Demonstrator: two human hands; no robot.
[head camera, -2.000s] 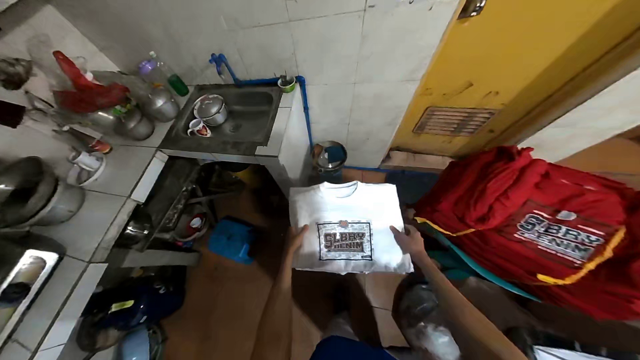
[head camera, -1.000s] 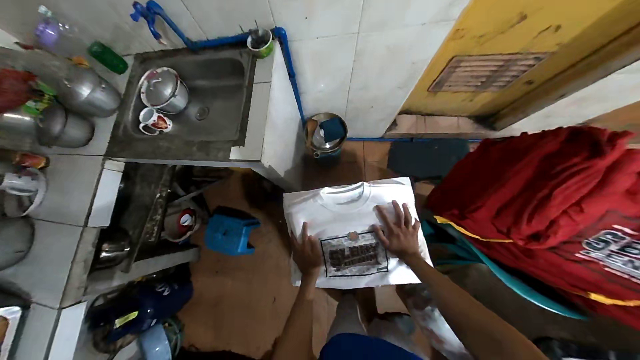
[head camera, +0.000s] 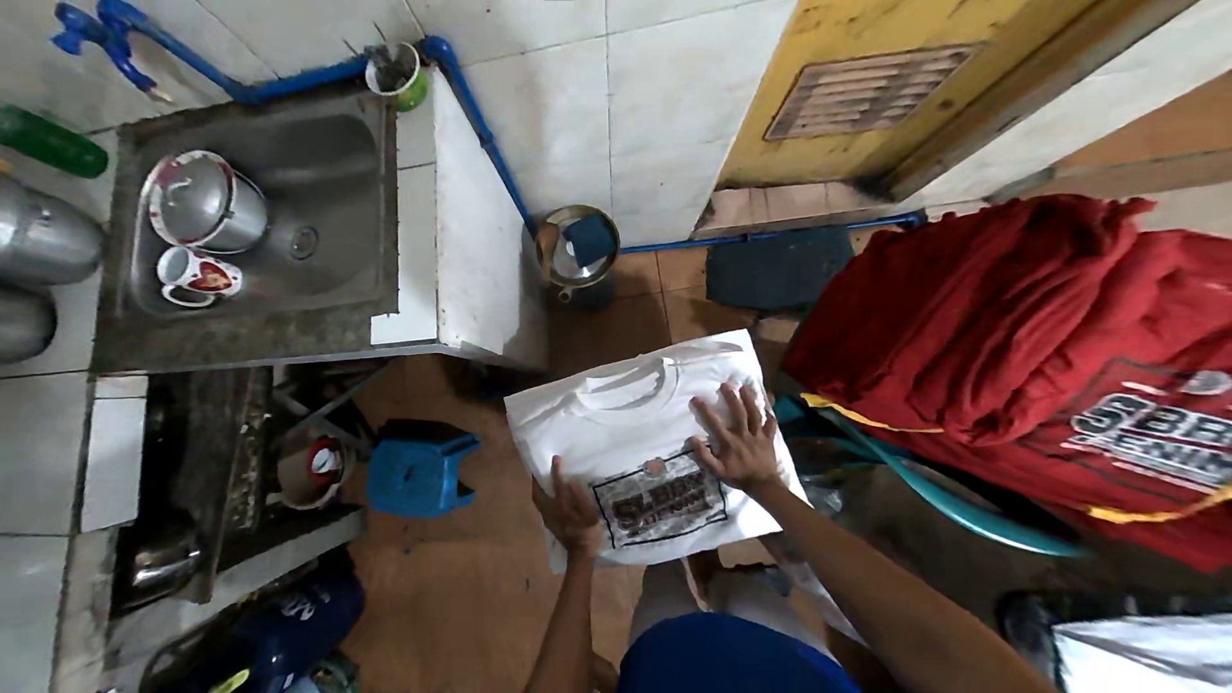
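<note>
A folded white T-shirt (head camera: 626, 438) with a dark framed print on its front lies low in front of me, tilted a little, its collar toward the wall. My left hand (head camera: 570, 510) rests on its left edge beside the print, slightly blurred. My right hand (head camera: 739, 438) lies flat on its right side with the fingers spread, above the print's corner. What holds the shirt up from below is hidden. To the right, a heap of red printed shirts (head camera: 1001, 318) rests over a teal plastic chair (head camera: 962, 510).
At left, a steel sink (head camera: 318, 173) holds a pot (head camera: 207, 202) and a mug (head camera: 199, 276). A blue plastic stool (head camera: 419, 470) stands on the tiled floor below. A metal bucket (head camera: 579, 252) is by the wall, near a dark mat (head camera: 780, 268) before a yellow door (head camera: 866, 96).
Both hands have moved from gripping the shirt's side edges to lying on its front. The shirt has turned slightly, its right side now farther up. The view has moved nearer the sink.
</note>
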